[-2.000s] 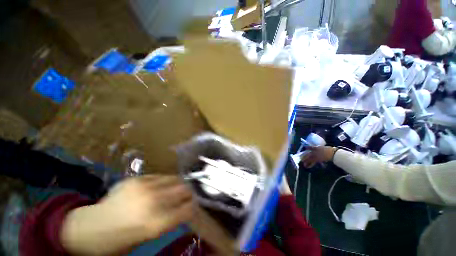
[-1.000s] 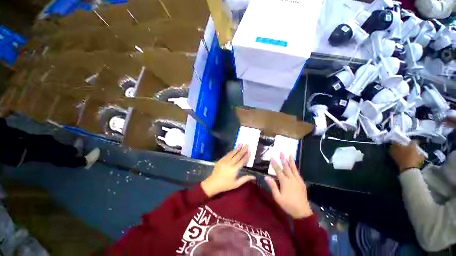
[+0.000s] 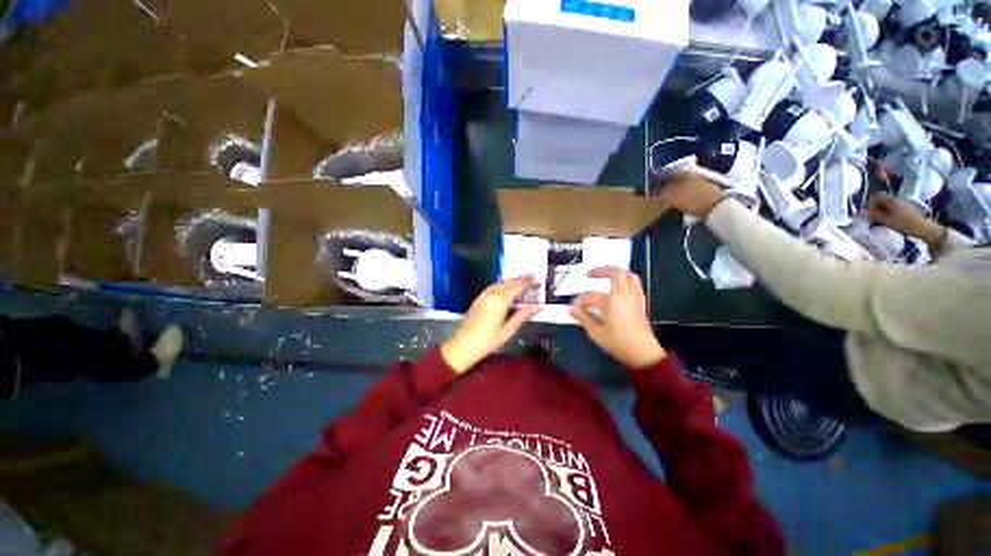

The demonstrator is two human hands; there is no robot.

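Observation:
An open retail box (image 3: 581, 209) stands on the dark green bench in front of me, its brown-lined lid raised at the far side. Two white inner cartons (image 3: 525, 261) sit at its left and right, with a dark cavity holding a white piece between them. My left hand (image 3: 491, 317) is at the box's near left edge, fingers bent against it. My right hand (image 3: 617, 317) is at the near right, its fingers over the right carton's front edge. Whether either hand grips anything is unclear.
Open boxes with bagged white parts (image 3: 372, 268) stand in rows at left. Closed white boxes (image 3: 592, 71) are stacked beyond the open box. A coworker's arm (image 3: 793, 261) reaches toward heaped security cameras (image 3: 785, 158) at right. A coiled dark item (image 3: 799, 421) lies below the bench.
The view has shifted, so the box sits higher in the picture. My hands have moved from the carton tops to the box's near edge. The coworker's hand has reached left beside the lid.

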